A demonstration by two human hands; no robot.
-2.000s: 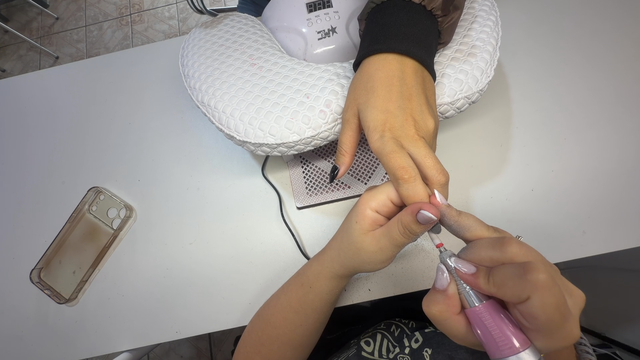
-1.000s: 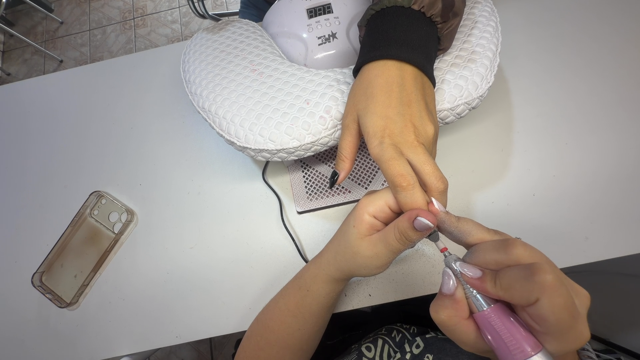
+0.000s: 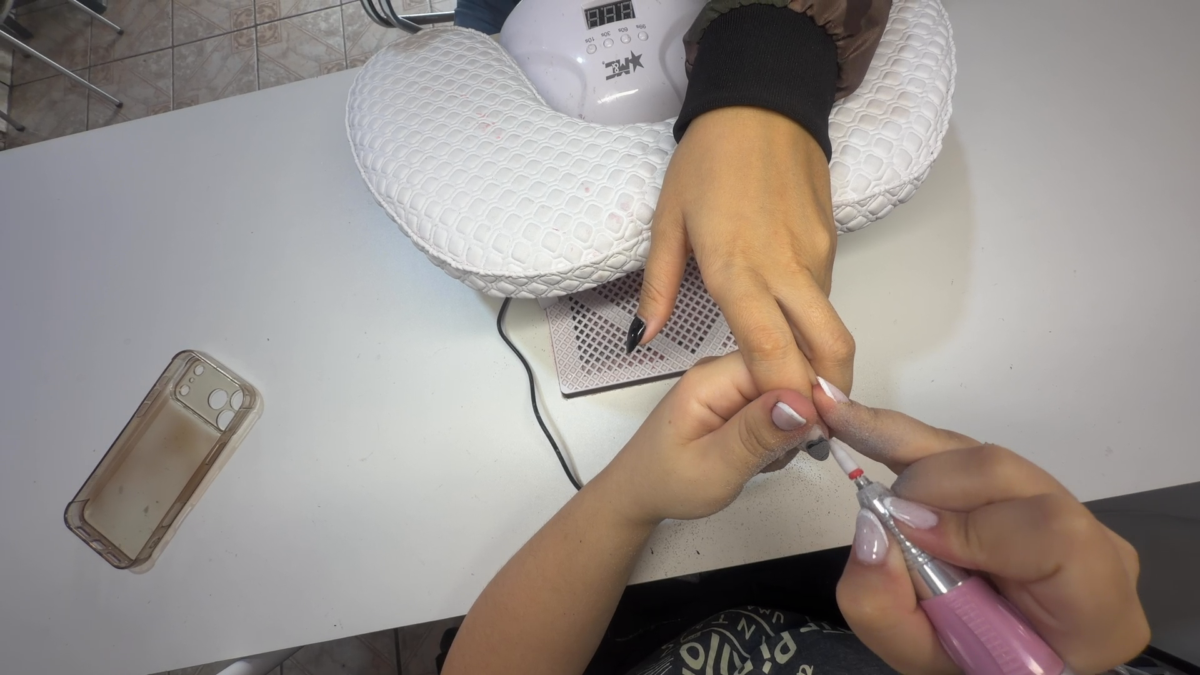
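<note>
My left hand (image 3: 717, 436) grips a fingertip of another person's hand (image 3: 759, 216), which reaches down from a black cuff. My right hand (image 3: 994, 534) holds a pink and silver electric nail drill (image 3: 984, 619), its white, red-banded bit (image 3: 846, 459) right beside the held finger's dark grey nail (image 3: 817, 448). Whether the bit touches the nail I cannot tell. The other person's thumb has a pointed, glossy black nail (image 3: 636, 334). Beneath that hand lies a perforated dust collector grille (image 3: 609, 361), partly hidden by the cushion.
A white quilted curved cushion (image 3: 506, 178) supports the other person's wrist. Behind it stands a white nail lamp (image 3: 600, 84). A black cable (image 3: 530, 375) runs over the white table (image 3: 281, 281). A clear phone case (image 3: 150, 469) lies at the left. Fine dust is scattered near the table's front edge.
The drill and my right hand have shifted slightly, with the bit still by the same held finger. My left hand keeps its grip. The other person's hand stays nearly still.
</note>
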